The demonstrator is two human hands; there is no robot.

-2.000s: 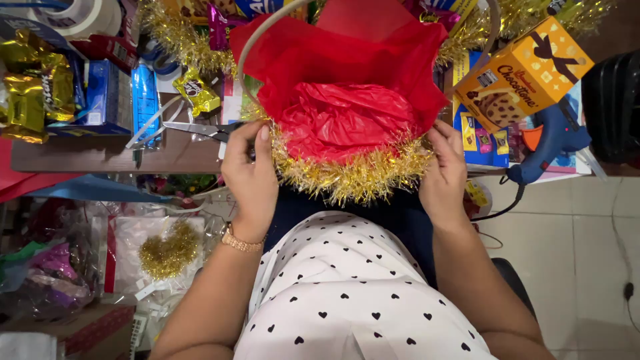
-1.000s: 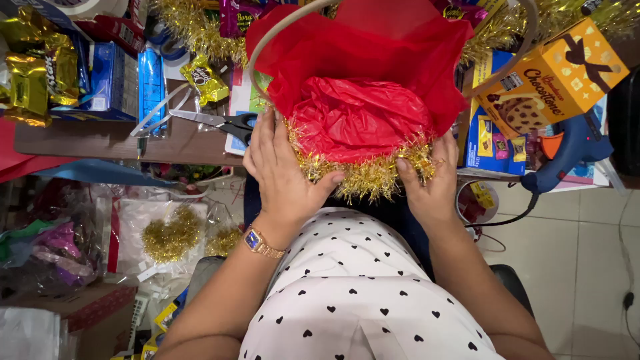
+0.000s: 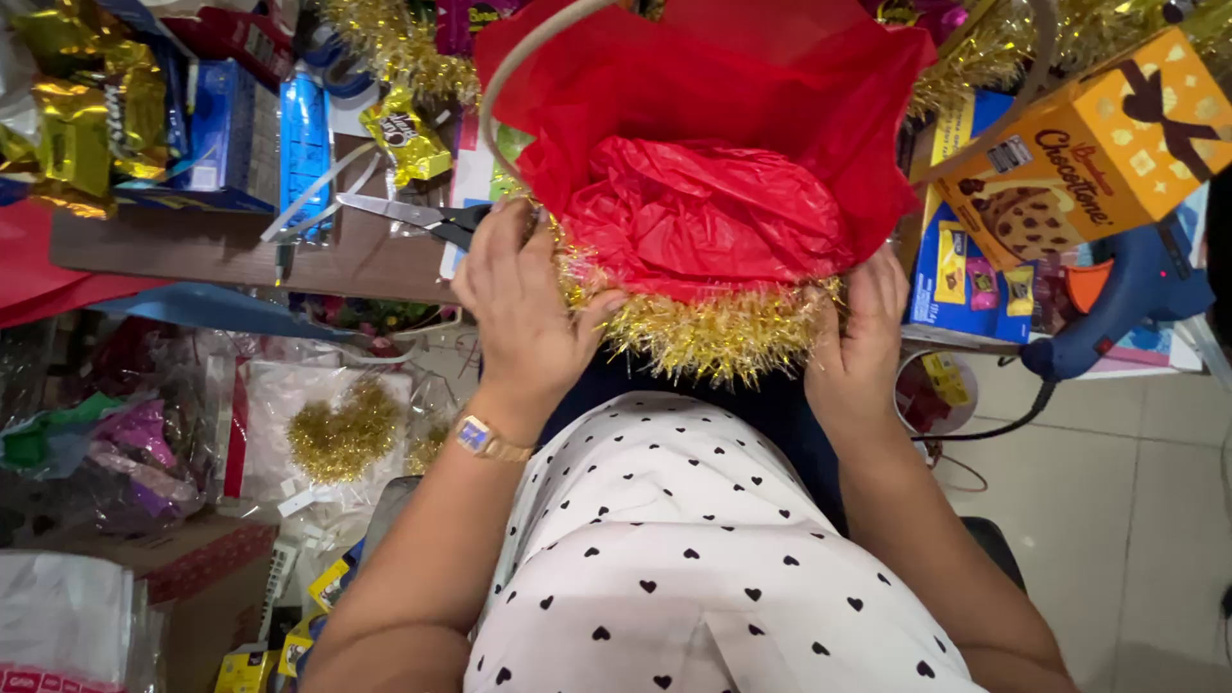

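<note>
Red tissue paper [image 3: 712, 217] lines a basket whose pale arched handle [image 3: 496, 91] rises over it, and crumpled red tissue fills its middle. Gold tinsel garland [image 3: 717, 337] runs along the near rim. My left hand [image 3: 534, 308] presses on the tinsel at the left side, thumb on its front and fingers spread over the side. My right hand [image 3: 861, 337] cups the tinsel at the right side, with its thumb in front. Scissors with black handles [image 3: 419, 214] lie just left of my left hand. The basket's body is mostly hidden.
A blue glue gun [image 3: 1116, 298] with a cord lies at the right edge, beside a yellow Chocottone box [image 3: 1088, 144] and a blue box [image 3: 972, 274]. Gold-wrapped sweets [image 3: 82, 125] are at upper left. Bagged gold tinsel [image 3: 345, 428] and a cardboard box [image 3: 207, 568] sit below the table [image 3: 221, 245].
Two seconds ago both hands were at the outer sides of the tinsel; now their thumbs lie on its front, closer together. The basket stays in about the same place.
</note>
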